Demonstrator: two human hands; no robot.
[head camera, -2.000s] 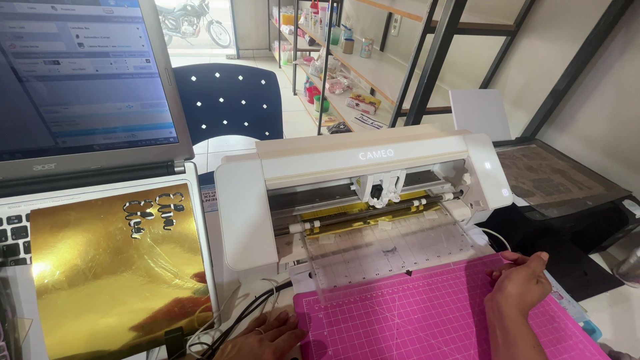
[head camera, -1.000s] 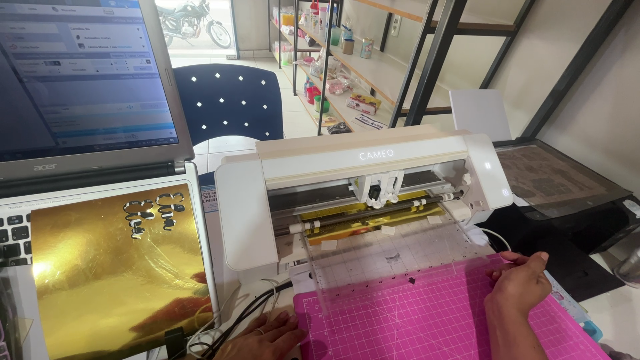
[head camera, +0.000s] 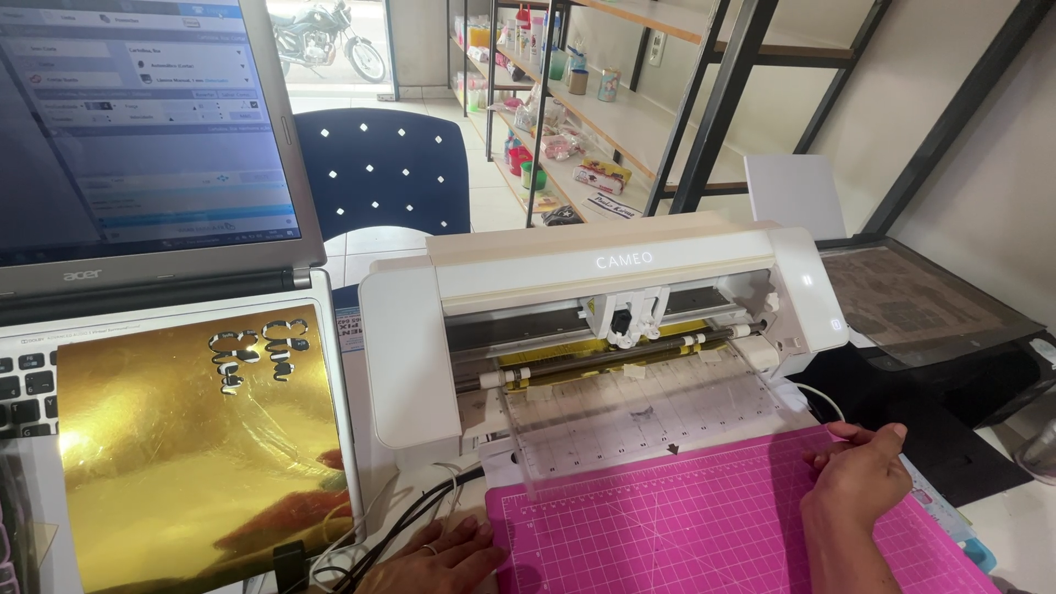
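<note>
A white Cameo cutting machine (head camera: 610, 272) stands behind a pink gridded cutting mat (head camera: 676, 520). In its rollers lies a clear carrier mat (head camera: 643, 412) with gold sheet (head camera: 569, 371) taped on it; the carrier's front end reaches over the pink mat. My left hand (head camera: 441, 557), a ring on one finger, rests flat at the pink mat's left edge beside black cables. At the mat's top right corner is my right hand (head camera: 862, 470), fingers curled at the edge; whether it grips the mat is unclear. A gold mirror-like sheet (head camera: 198, 445) with cut-out lettering covers part of the laptop keyboard (head camera: 29, 384).
The laptop screen (head camera: 148, 124) stands at the left. Behind the machine are a blue chair (head camera: 384, 169) and metal-framed shelves (head camera: 627, 124) with goods. Black cables (head camera: 421, 511) run by my left hand. A dark flat board (head camera: 916, 305) and black material (head camera: 949, 445) lie at the right.
Inside the machine, the white tool carriage and the carrier mat with the gold sheet have shifted between frames. Both hands have stayed in about the same place.
</note>
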